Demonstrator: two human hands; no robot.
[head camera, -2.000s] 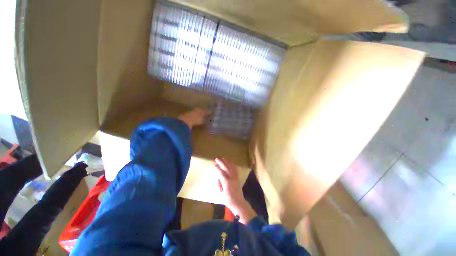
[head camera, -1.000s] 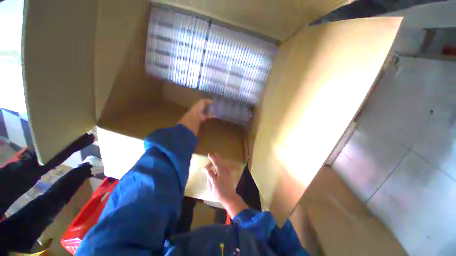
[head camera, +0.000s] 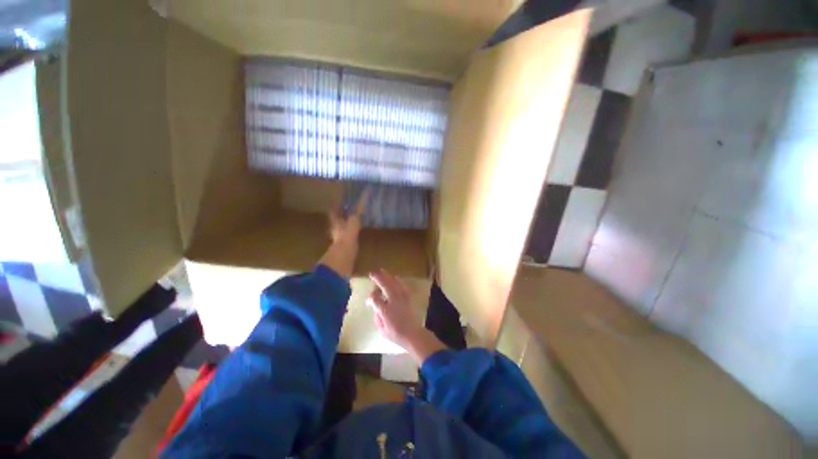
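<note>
A large open brown carton (head camera: 305, 238) stands in front of me. Two clear ribbed blocks of nested blister trays (head camera: 345, 121) lie side by side along its far side. A smaller tray stack (head camera: 395, 206) lies lower, nearer me, at the right inside. My left hand (head camera: 344, 229) reaches down into the carton, with its fingers at the left end of this smaller stack; blur hides whether they grip it. My right hand (head camera: 392, 309) is at the carton's near wall by the top edge, fingers apart and slightly bent, holding nothing visible.
Carton flaps stand out at left (head camera: 121, 161) and right (head camera: 511, 170). Another brown carton (head camera: 664, 376) is at the lower right, beside a pale grey surface (head camera: 717, 197). Checkered floor (head camera: 578, 161) shows between. Dark-clad limbs (head camera: 117, 385) and a red object (head camera: 188, 408) are at lower left.
The view has shifted, showing more checkered floor at right. My left hand stays inside the carton at the smaller stack's left end. My right hand remains by the near wall.
</note>
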